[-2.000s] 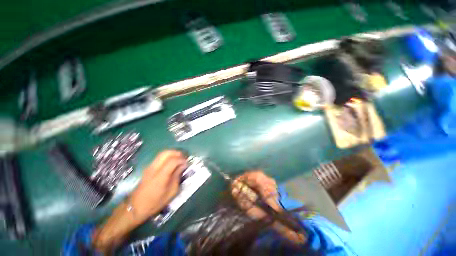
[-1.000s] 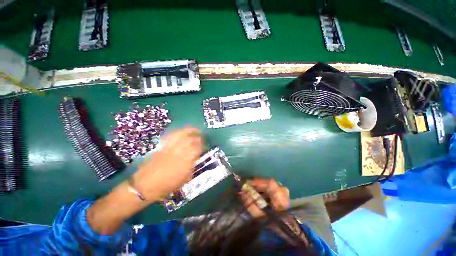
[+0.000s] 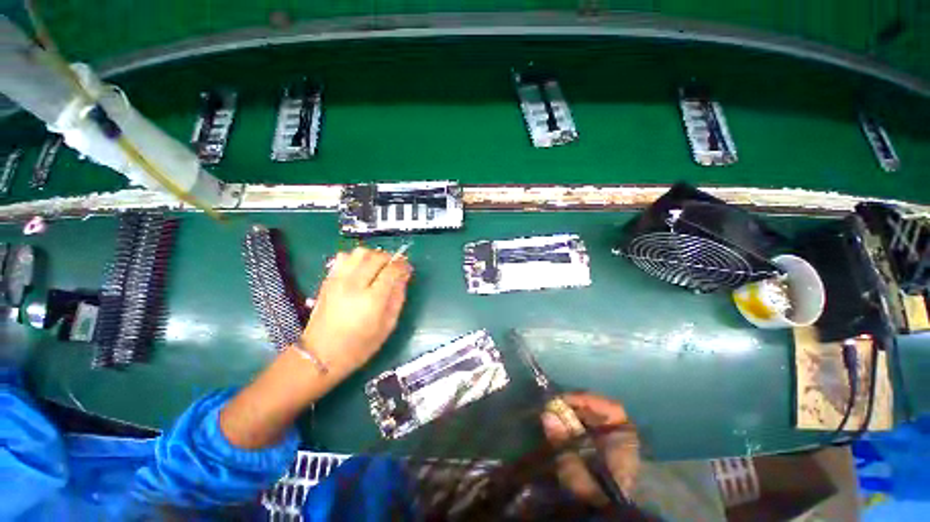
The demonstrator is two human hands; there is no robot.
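Note:
A phone assembly (image 3: 438,382) lies tilted on the green bench in front of me; dark blurred strands cover its lower edge. My left hand (image 3: 357,306) is left of and beyond it, over the small-component heap, which it almost wholly hides. Its fingers are together, with a thin pale piece (image 3: 401,251) showing at the fingertips. My right hand (image 3: 597,449) is partly hidden by the dark strands and holds the soldering iron (image 3: 564,416), its tip just right of the assembly and apart from it. A second assembly (image 3: 530,263) lies farther back.
An assembly (image 3: 401,208) rests on the rail. Component rows (image 3: 270,285) (image 3: 135,291) stand left. The fume fan (image 3: 693,255), cleaning cup (image 3: 806,291) and wooden board (image 3: 821,382) are right. A white pipe (image 3: 133,138) crosses upper left; the conveyor (image 3: 438,122) carries assemblies.
My left hand has moved off the front assembly to the heap. The iron's tip has drawn away from the assembly, which now lies flatter across the view. The camera view has shifted left.

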